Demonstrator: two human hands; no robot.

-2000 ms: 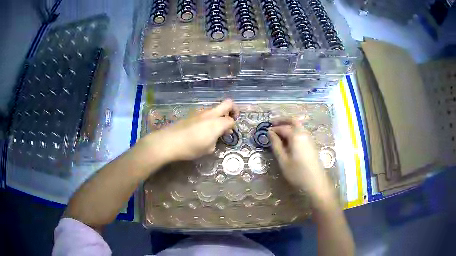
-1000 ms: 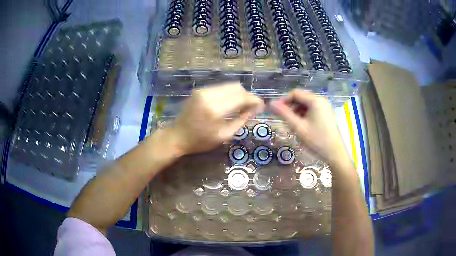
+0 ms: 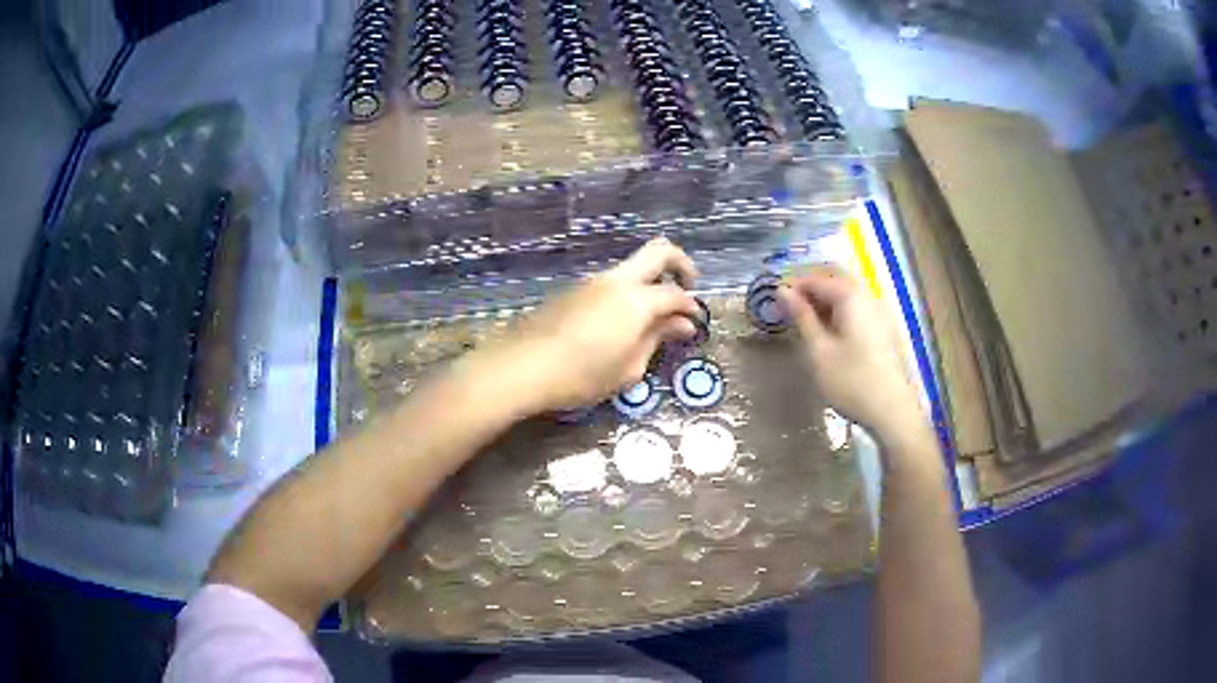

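The clear packing tray [image 3: 534,587] lies directly before me, brown from beneath. Two round parts [image 3: 698,383] sit in its pockets near the centre. My left hand [image 3: 621,327] is above the tray's upper middle, its fingertips on a dark-rimmed part [image 3: 695,320], partly hidden by the fingers. My right hand [image 3: 844,340] is at the tray's upper right, its fingertips holding another round part [image 3: 767,304] by its right edge. Whether these two parts touch the pockets is not clear. Beyond is the source tray [image 3: 467,227] with long dark columns of parts.
Spare blister trays [image 3: 114,307] lie at left. Brown cardboard sheets [image 3: 1028,267] are stacked at right, with a perforated brown board [image 3: 1161,240] beyond them. Blue tape [image 3: 913,320] and yellow tape [image 3: 865,256] run beside the packing tray.
The hands have moved down from near the source tray's front edge and apart, now with parts at the fingertips. The two middle source columns have become shorter. The view has shifted and tilted.
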